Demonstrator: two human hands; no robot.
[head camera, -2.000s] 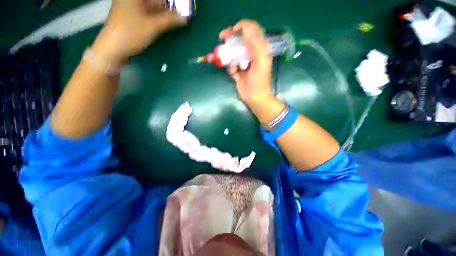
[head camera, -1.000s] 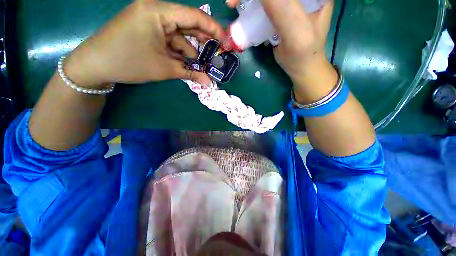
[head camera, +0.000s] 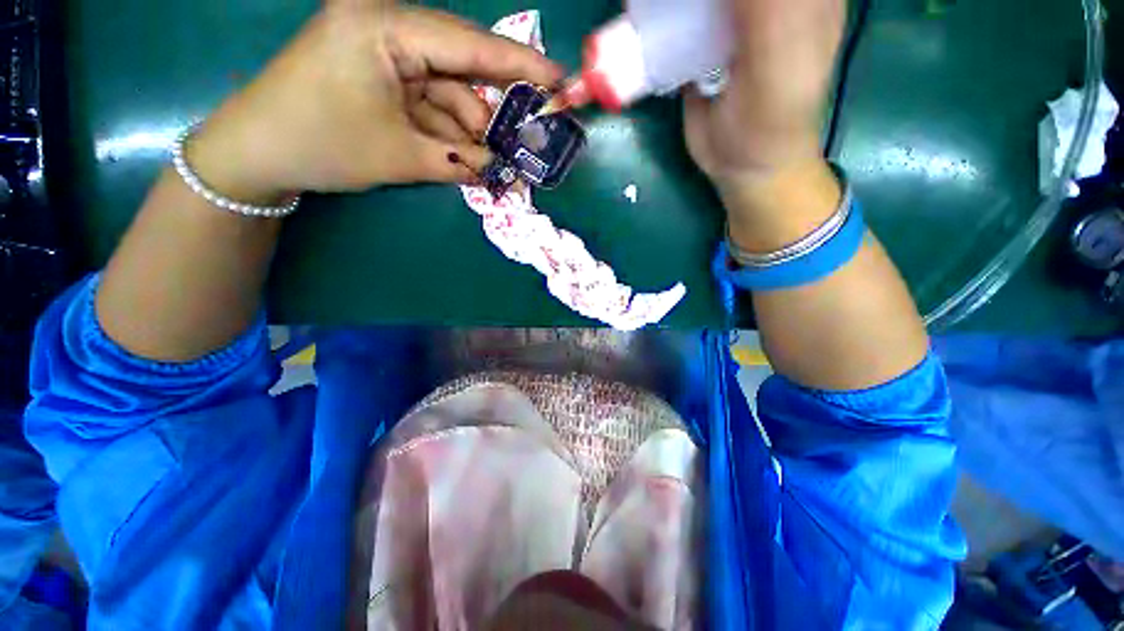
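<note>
My left hand (head camera: 382, 111) holds a small black device housing (head camera: 551, 150) with a shiny rim between thumb and fingers, above the bench. A second black rounded part stands tilted at its left side. My right hand (head camera: 770, 105) grips the glue syringe (head camera: 672, 47), a pale translucent barrel with a red front end, cut off by the top edge. Its tip points down-left at the housing; whether it touches cannot be told. A twisted white tissue strip (head camera: 579, 274) with reddish marks lies on the bench, partly behind the housing and my left hand.
The glossy green bench (head camera: 370, 265) lies below my hands. A clear hose (head camera: 1048, 222) curves at the right, across a crumpled white tissue (head camera: 1075, 138). A round gauge (head camera: 1101, 237) is at the right edge. A small white scrap (head camera: 631, 194) lies near the strip. Dark ribbed parts (head camera: 27, 160) are at far left.
Two seconds ago my hands were apart; they are now together at the housing. Over the last second the syringe's red end has shifted slightly up and right, and its tip now shows over the housing.
</note>
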